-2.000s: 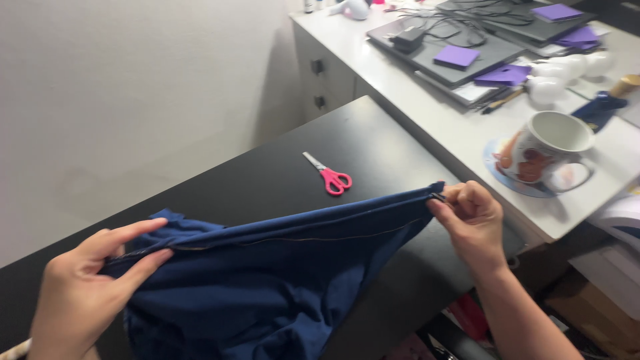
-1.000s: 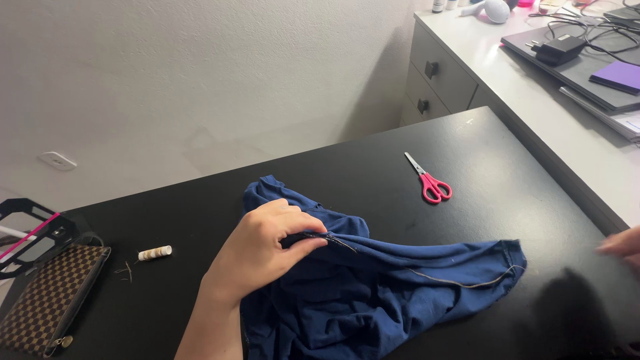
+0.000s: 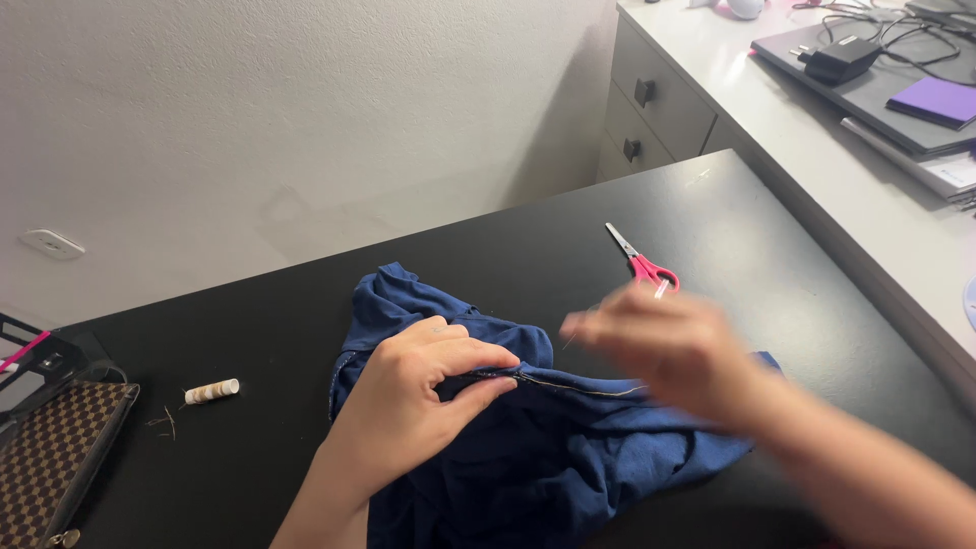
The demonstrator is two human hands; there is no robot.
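Blue fabric (image 3: 534, 473) lies bunched on the black table, with a light thread line along one folded edge. Thumb and fingers of my left hand (image 3: 427, 381) pinch that edge. My right hand (image 3: 663, 343), blurred, is above the fabric to the right; a thin needle-like thing shows at its fingertips, though blur leaves the hold unclear. Just beyond it lie pink-handled scissors (image 3: 648, 267), their handles partly hidden. A spool of thread (image 3: 212, 392) lies on its side at the left, beside loose thread ends (image 3: 166, 422).
A checkered pouch (image 3: 61, 457) and a black holder (image 3: 53, 366) stand at the table's left. At right, a white desk (image 3: 793, 152) bears a laptop (image 3: 862, 114), a black charger (image 3: 842, 59), cables and a purple pad (image 3: 934, 101). The wall runs behind the black table (image 3: 290, 320).
Two seconds ago both hands held the fabric stretched; my right hand then let go and was at the right edge. Now it has come back over the fabric. My left hand still pinches the edge.
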